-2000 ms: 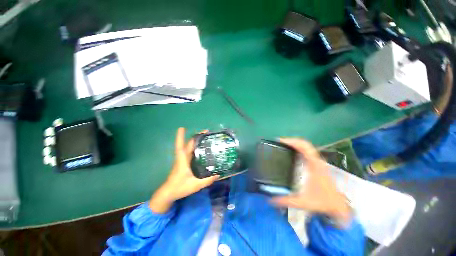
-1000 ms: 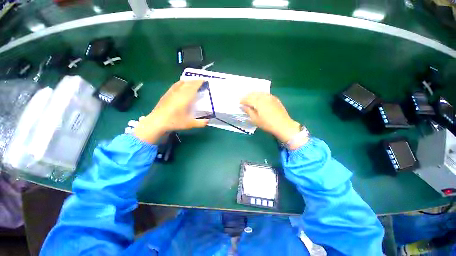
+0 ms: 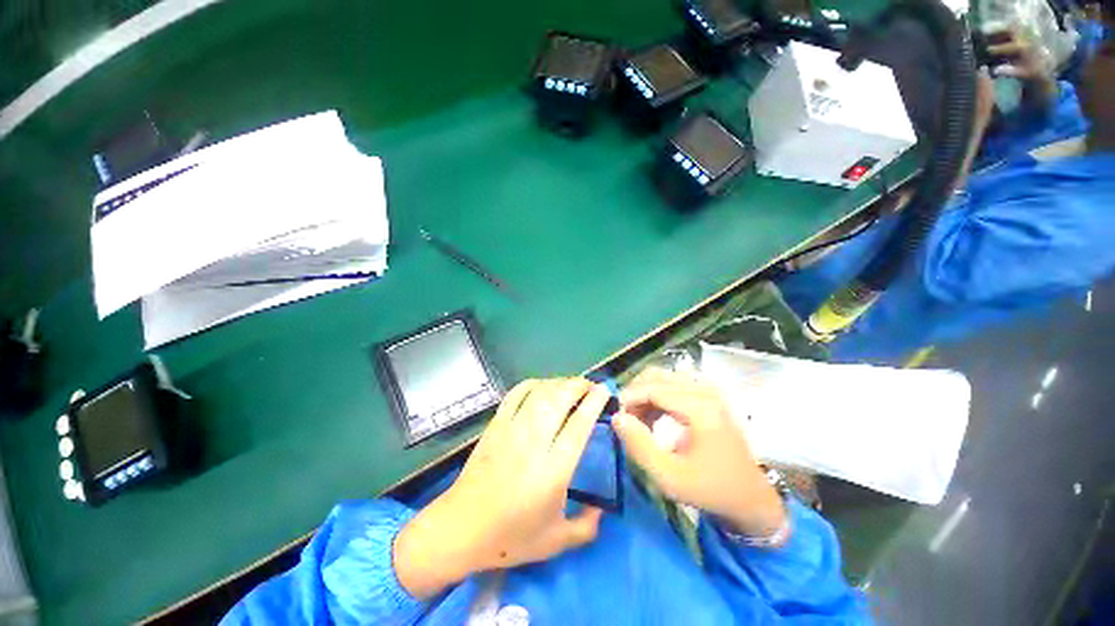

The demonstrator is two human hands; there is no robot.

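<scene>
My left hand (image 3: 507,483) holds a thin black-edged panel overlay sticker (image 3: 597,499) at the bench's front edge, with blue smock showing through its window. My right hand (image 3: 703,455) pinches the overlay's upper corner; a small white piece shows among its fingers. Both hands partly cover the overlay. A square black front (image 3: 438,374) with a pale window and a button row lies flat on the green mat, left of my hands. Dark tweezers (image 3: 467,261) lie behind it. The stack of white overlay backing sheets (image 3: 245,220) is at the upper left.
A panel meter (image 3: 113,428) with round white caps (image 3: 66,448) stands at left. Several meters (image 3: 707,153) stand at the back. A white-grey box (image 3: 831,120), a black hose with yellowish tip (image 3: 841,312), a white board (image 3: 844,422) and another person's blue sleeve (image 3: 1015,245) are at right.
My hands have moved from the sheet stack to the bench's front edge, now with the overlay between them. The view has turned right; the white box and hose show more fully.
</scene>
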